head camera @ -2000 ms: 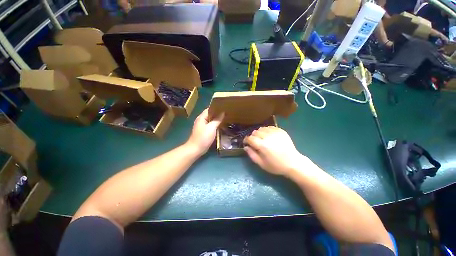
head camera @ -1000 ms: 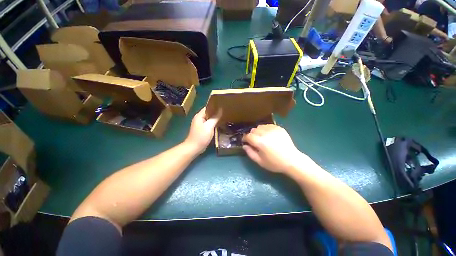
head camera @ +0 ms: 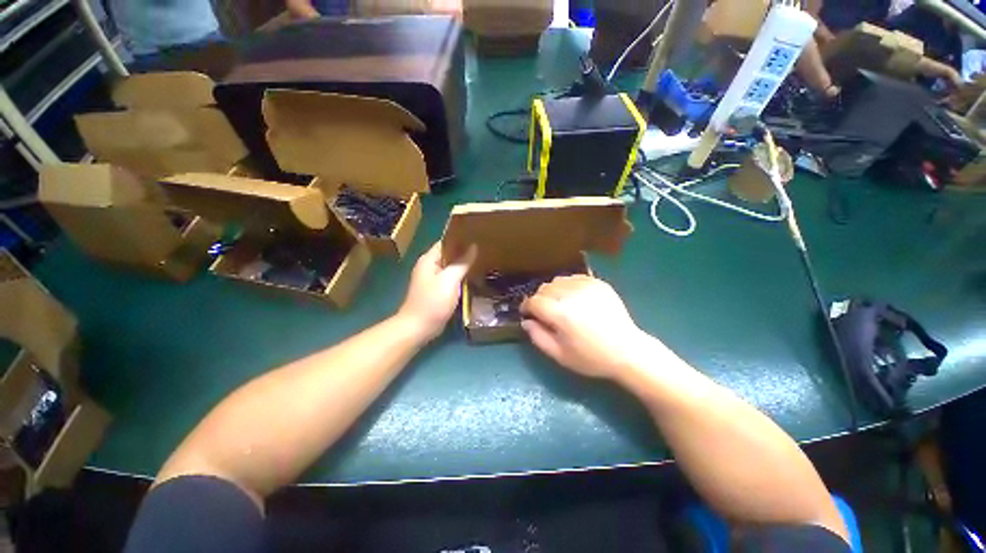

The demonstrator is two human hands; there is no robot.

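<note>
A small brown mailer box [head camera: 495,334] stands open on the green bench in front of me, its lid [head camera: 530,231] raised at the back. Black cables [head camera: 504,287] and a shiny clear patch, perhaps a plastic bag, show inside. My left hand [head camera: 436,290] holds the box's left side, with the thumb on the lid's left edge. My right hand [head camera: 582,324] is over the right part of the box with its fingers bent down into the contents. What its fingertips touch is hidden.
Several open mailer boxes [head camera: 348,279] stand at the left, some holding black cables. Behind them is a large dark case [head camera: 346,67]. A black unit with yellow edges [head camera: 587,140], white cable [head camera: 673,213], white power strip [head camera: 765,67], slanting rod [head camera: 813,275] and black strapped item [head camera: 878,351] lie right.
The view has shifted slightly. Both hands stay at the same box in nearly the same pose.
</note>
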